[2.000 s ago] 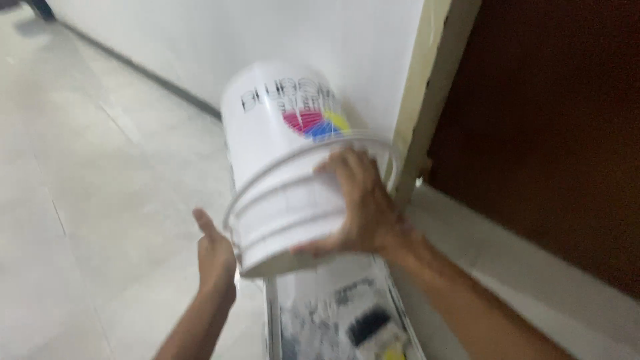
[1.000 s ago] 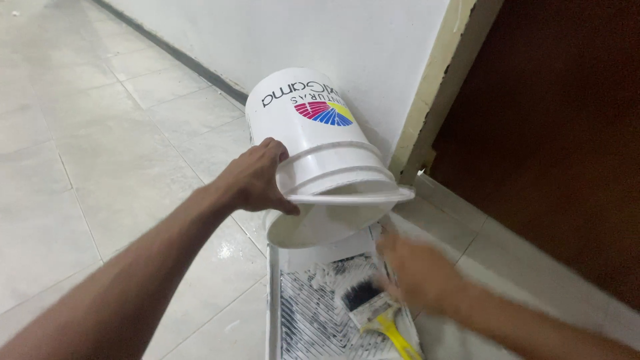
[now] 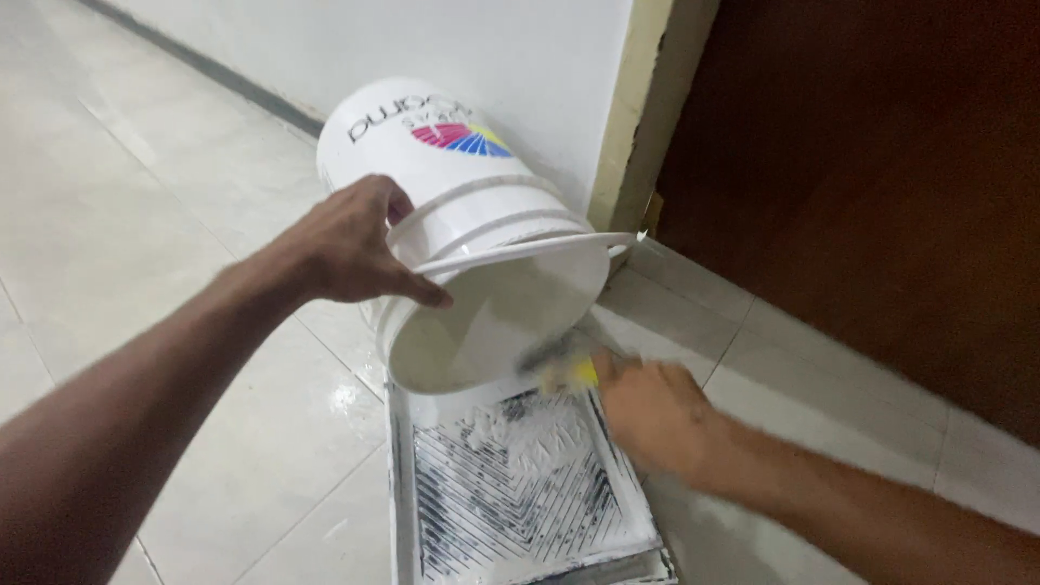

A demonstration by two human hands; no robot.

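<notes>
A white plastic paint bucket (image 3: 487, 191) lies tipped, its open mouth facing me over the far end of a paint tray (image 3: 520, 487). My left hand (image 3: 357, 244) grips the bucket's left rim, thumb at the lip and fingers on the outer wall. In my right hand (image 3: 650, 414) is a paintbrush (image 3: 561, 366) with a yellow part and dark bristles, blurred and close to the lower right edge of the bucket's mouth. White paint partly coats the ribbed tray. The bucket's handle (image 3: 520, 250) crosses its upper rim.
Behind the bucket stands a white wall (image 3: 520, 49) with a dark strip (image 3: 219, 69) along its foot. To the right are a chipped door frame (image 3: 638, 122) and a brown door (image 3: 853, 179). Pale tiles (image 3: 203, 382) cover the floor, with wet-looking spots left of the tray.
My left hand moved onto the bucket's left rim, while my right hand let go of the bucket. The paintbrush, which lay on the tray, is now in my right hand at the bucket's mouth.
</notes>
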